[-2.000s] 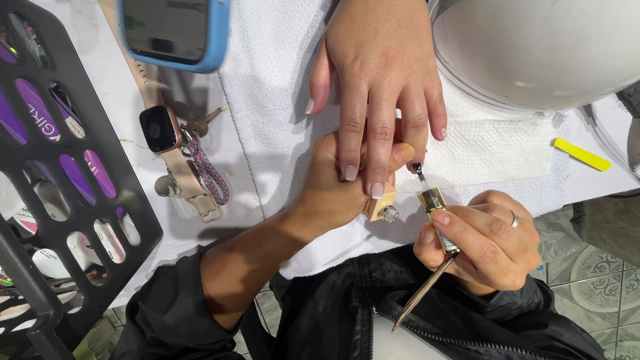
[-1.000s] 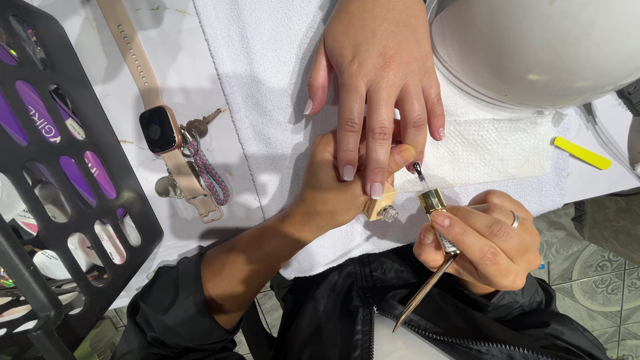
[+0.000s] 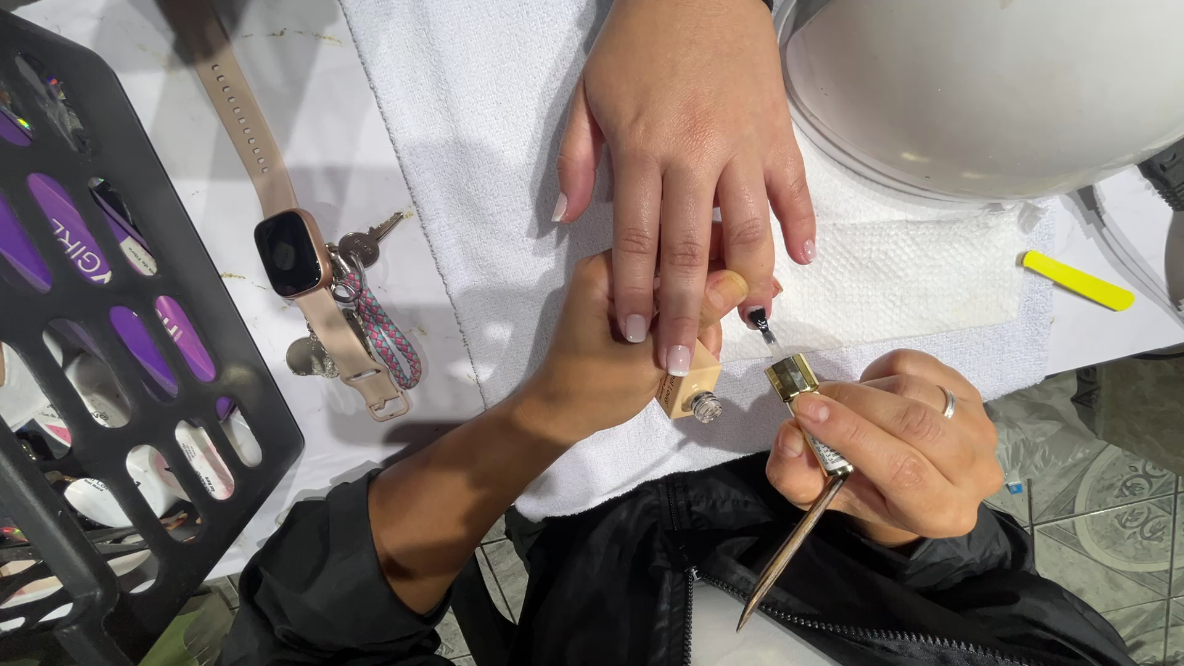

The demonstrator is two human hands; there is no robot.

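Note:
My left hand [image 3: 601, 356] is under another person's outstretched hand [image 3: 689, 139], its thumb against the ring finger; it also holds an uncapped nail polish bottle [image 3: 689, 381], neck toward me. My right hand [image 3: 888, 444] grips the gold cap [image 3: 794, 377] of a nail polish brush; the dark brush tip [image 3: 760, 321] touches that ring finger's nail. A thin pointed stick [image 3: 786, 560] also sticks out from my right hand toward my lap. The person's other visible nails look pale with whitish tips.
A white towel [image 3: 444, 120] and a paper towel [image 3: 934, 268] lie below the hands. A white rounded device [image 3: 980, 83] stands at the upper right, near a yellow nail file [image 3: 1078, 280]. On the left are a smartwatch [image 3: 292, 252], keys [image 3: 370, 242] and a black slotted basket [image 3: 268, 407].
The phone seen at the upper left two seconds ago is gone from view. Both my hands keep nearly the same places, with the brush at the same finger.

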